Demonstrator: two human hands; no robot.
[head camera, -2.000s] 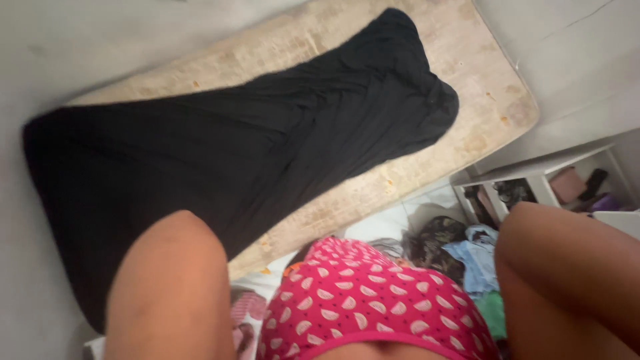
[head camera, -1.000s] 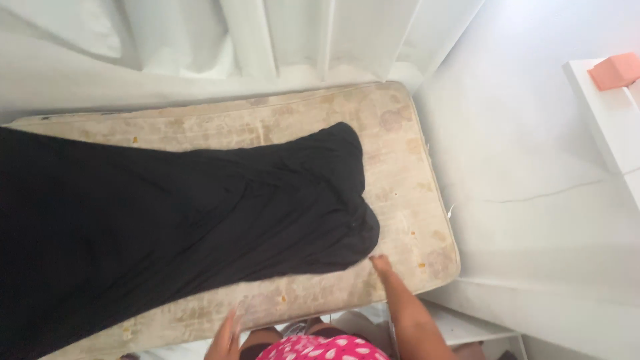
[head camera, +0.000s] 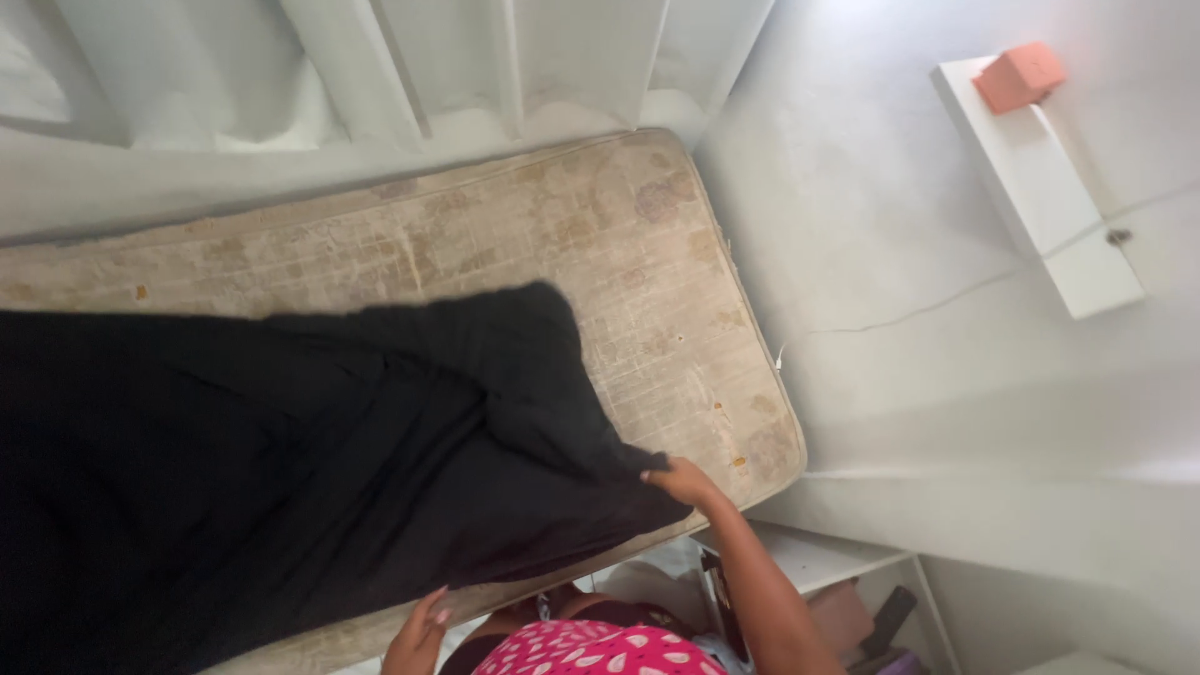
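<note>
A black fabric sheet (head camera: 375, 450) lies loosely over the left and near parts of a stained beige mattress (head camera: 647, 309). My right hand (head camera: 682, 481) pinches the sheet's corner near the mattress's near right corner, and the cloth is drawn to a point there. My left hand (head camera: 422, 628) is at the near edge of the mattress, close beside the sheet's border; whether its fingers grip the cloth I cannot tell. The far strip and right end of the mattress are uncovered.
White curtains (head camera: 506, 66) hang along the far side. A white wall shelf (head camera: 1041, 187) with a salmon-coloured box (head camera: 1022, 77) is on the right wall. Below the mattress's right end stands an open white shelf unit (head camera: 844, 553) with items inside.
My right hand has taken hold of the sheet's corner and drawn it toward the near right corner of the mattress. One second ago, that end of the sheet lay rounded and loose.
</note>
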